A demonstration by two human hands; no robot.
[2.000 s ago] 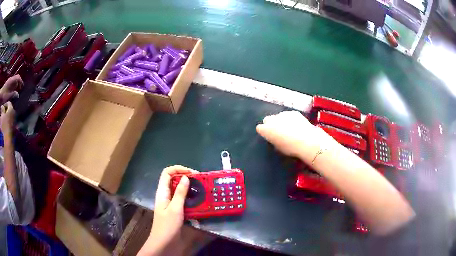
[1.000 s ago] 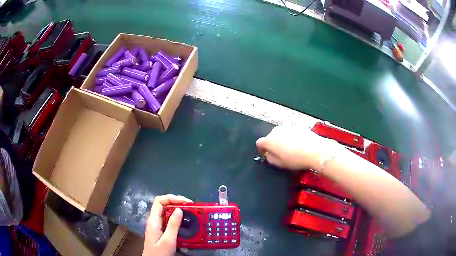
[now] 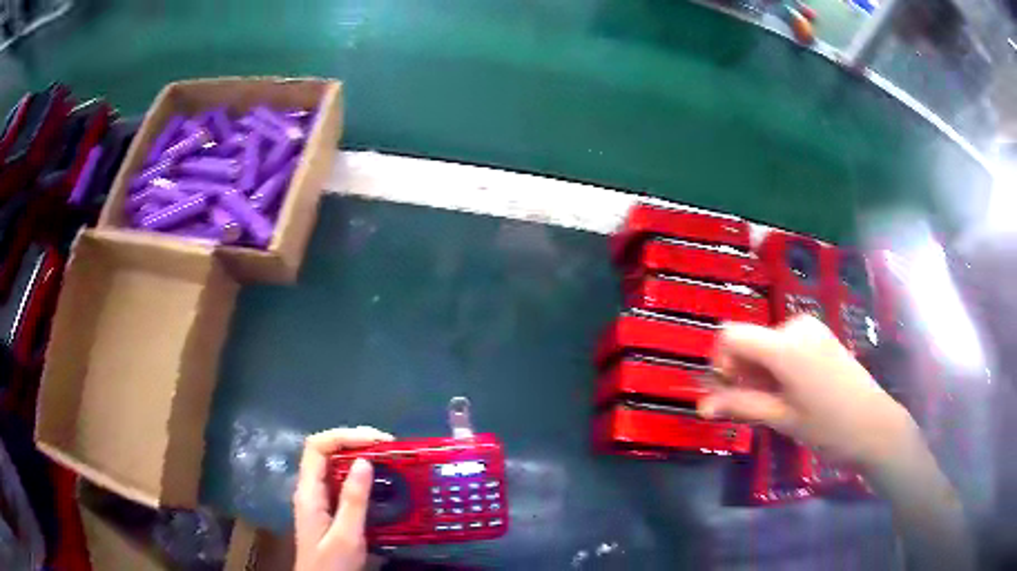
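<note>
My left hand [image 3: 335, 502] holds a red portable radio [image 3: 441, 491] at the bench's front edge, keypad face up, its display lit. A silver USB stick [image 3: 461, 417] stands out of the radio's far edge. My right hand [image 3: 786, 385], slightly blurred, is over the right end of a row of red radios standing on edge [image 3: 669, 340]. Its fingers are bent and nearly together; whether they touch a radio or hold anything cannot be told.
More radios lie face up at the right [image 3: 805, 284]. At the left are a carton of purple cells [image 3: 310, 184] and an empty carton [image 3: 139, 368]. Dark and red units [image 3: 34, 290] pile up at far left. A pale rail [image 3: 480, 187] borders the green belt [image 3: 535, 100].
My right hand has moved right, from the bench beside the row to over the row's right part. My left hand still holds the radio. The camera view has shifted.
</note>
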